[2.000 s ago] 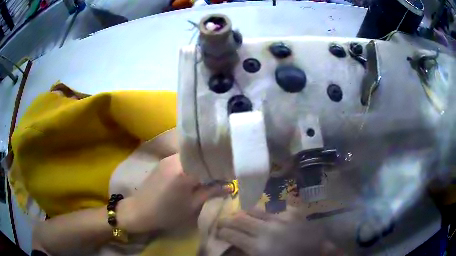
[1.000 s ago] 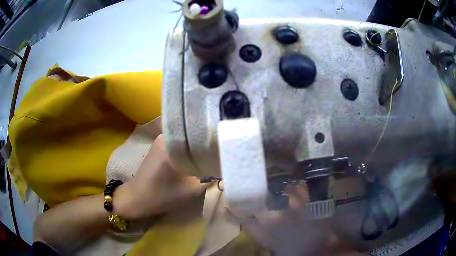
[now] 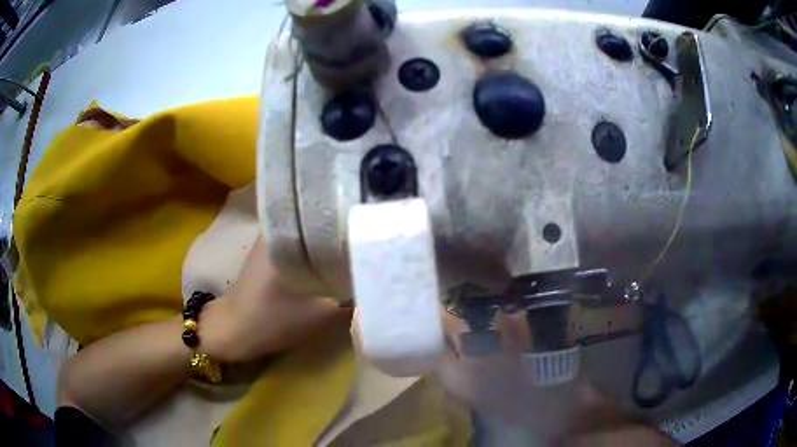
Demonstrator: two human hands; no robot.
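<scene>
A mustard-yellow garment panel (image 3: pixel 114 236) with an off-white wrong side lies left of and below the sewing machine head (image 3: pixel 472 175). My left hand (image 3: pixel 271 301), with a beaded bracelet at the wrist, rests on the cloth; its fingers are hidden behind the machine head. My right hand (image 3: pixel 524 384) is blurred at the bottom, right of the white take-up lever guard (image 3: pixel 396 284), beside the cloth; its fingers are partly hidden. The needle and presser foot are hidden behind the head and guard.
Dark-handled scissors (image 3: pixel 664 354) lie right of the thread tension dial (image 3: pixel 552 362). A thin yellow needle thread (image 3: pixel 680 214) runs down the machine's right part. The white tabletop (image 3: pixel 192 52) shows behind the head. A dark object stands at the top right edge.
The machine head looks larger and further up and left in view. My right hand shows lower and further right. More yellow cloth shows folded at the bottom. My left hand has barely moved.
</scene>
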